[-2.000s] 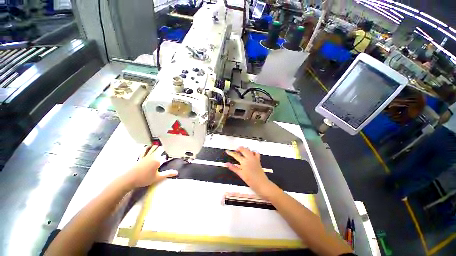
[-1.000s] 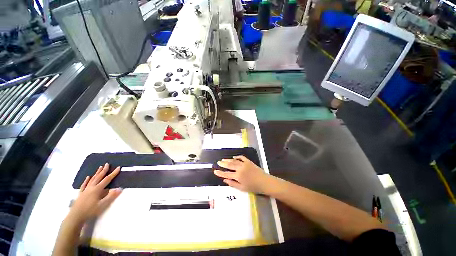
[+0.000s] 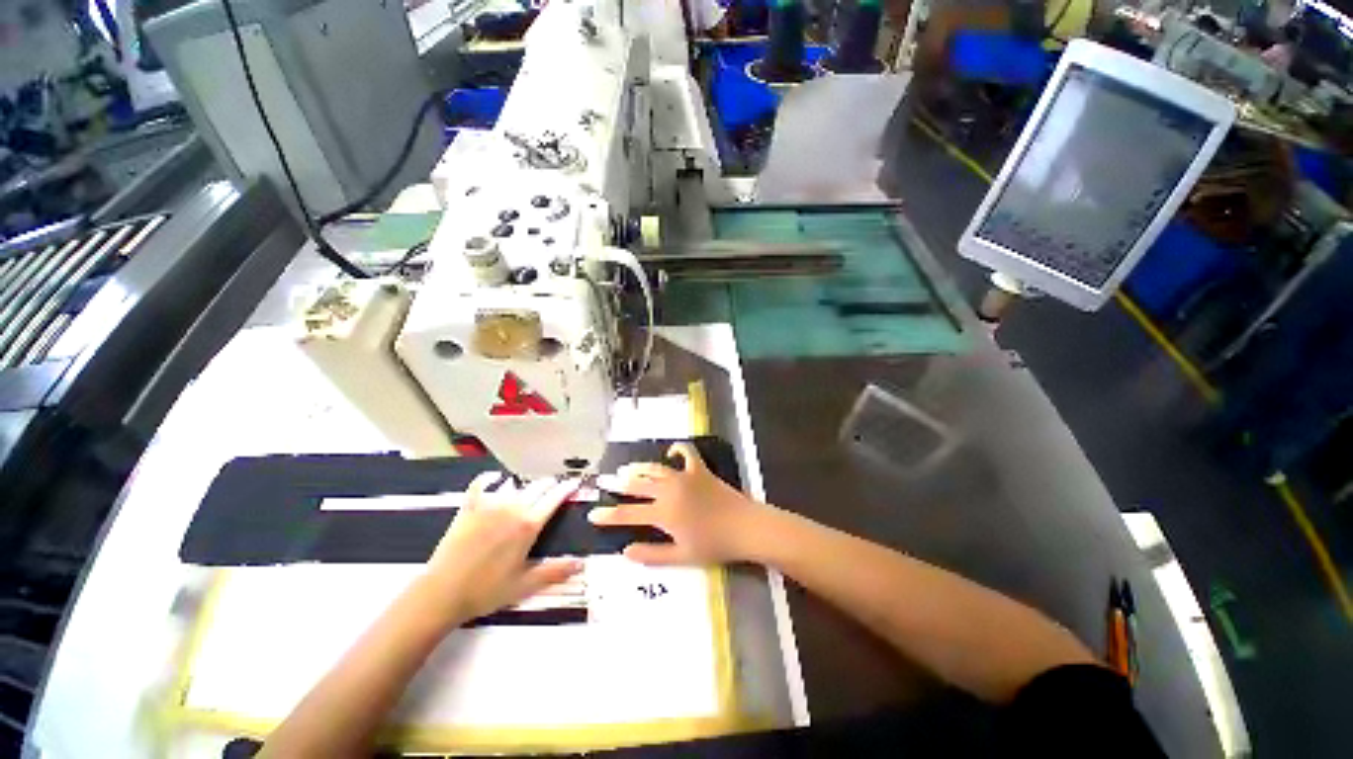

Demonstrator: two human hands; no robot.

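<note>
The black panel [image 3: 282, 512] lies flat on the white template [image 3: 341, 653], its narrow slot running lengthwise and showing white. The sewing machine head [image 3: 505, 356] with a red three-diamond mark stands over the panel. My left hand [image 3: 502, 552] rests on the panel just below the head, fingertips close to the needle area. My right hand [image 3: 675, 509] lies on the panel's right part, fingers spread and pointing left, close to my left hand. The needle itself is hard to make out. My left hand partly covers the template's dark slot [image 3: 542, 612].
Yellow tape [image 3: 721, 593] edges the template. A control screen [image 3: 1098, 171] stands on a post at right. A clear plate [image 3: 899, 427] lies on the grey table. Orange and black sticks [image 3: 1122, 630] are at the right edge. Thread cones [image 3: 858, 33] stand behind.
The template and panel have shifted slightly left. My left hand has moved right, from the panel's left part to beneath the head. My right hand has moved slightly left with the panel.
</note>
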